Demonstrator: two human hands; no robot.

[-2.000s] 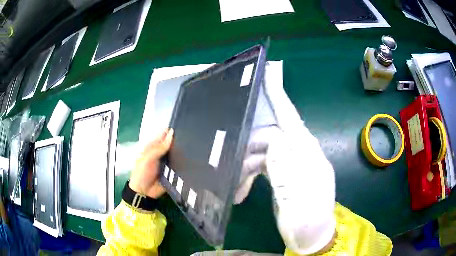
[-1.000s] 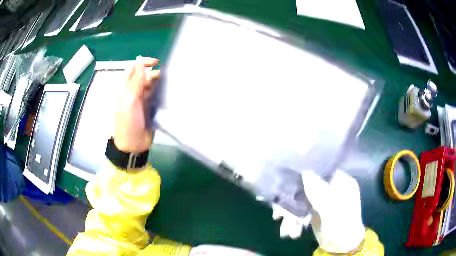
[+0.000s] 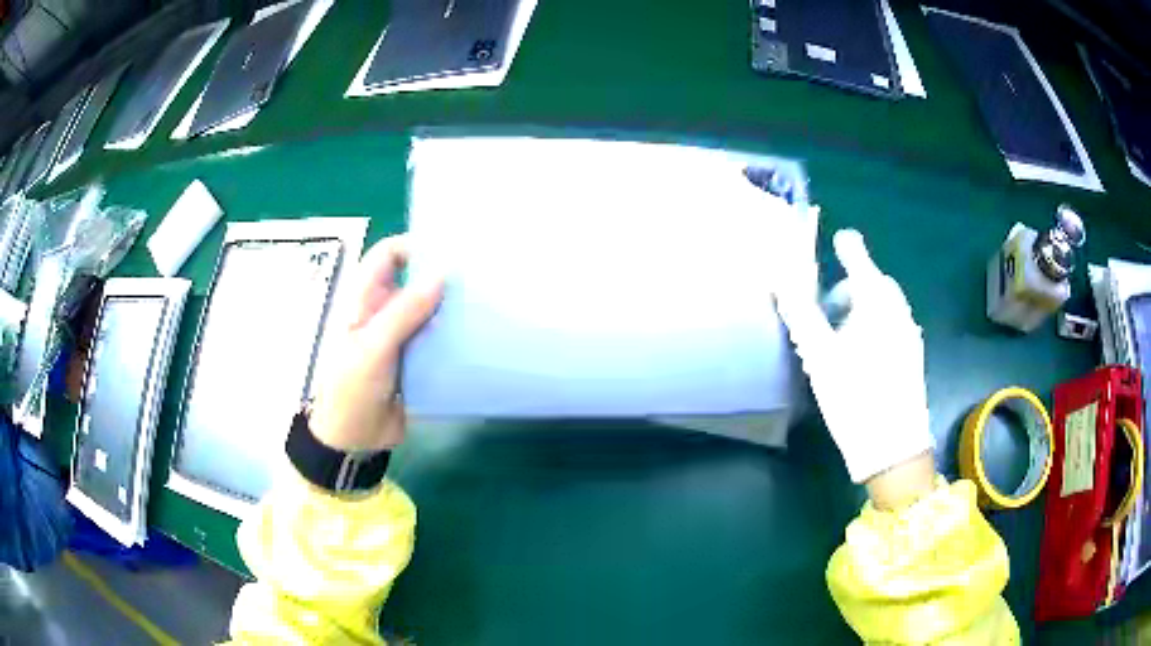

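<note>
The tablet back cover (image 3: 593, 278) lies level in front of me, outer side up, whitened by glare, its dark camera block at the upper right corner. A white sheet corner (image 3: 751, 427) shows beneath its lower right edge. My bare left hand (image 3: 366, 347) grips the left edge, thumb on top. My right hand (image 3: 871, 353), in a white glove, is at the right edge with its fingers apart. One finger reaches the edge and another points up beside it. Whether it grips the cover is unclear. Glare hides any film.
Covers on white sheets line the far side, one (image 3: 442, 44) at top centre-left. Two housings (image 3: 259, 353) (image 3: 120, 404) lie left, near a white block (image 3: 184, 229) and plastic bags (image 3: 76, 252). Right are a bottle (image 3: 1025, 280), small metal part (image 3: 1077, 327), yellow tape roll (image 3: 1007, 448) and red box (image 3: 1088, 505).
The cover has gone from tilted, inner side showing, to level with its outer side up. My right hand has moved up from the lower corner to the right edge. A dark housing now shows at the far side.
</note>
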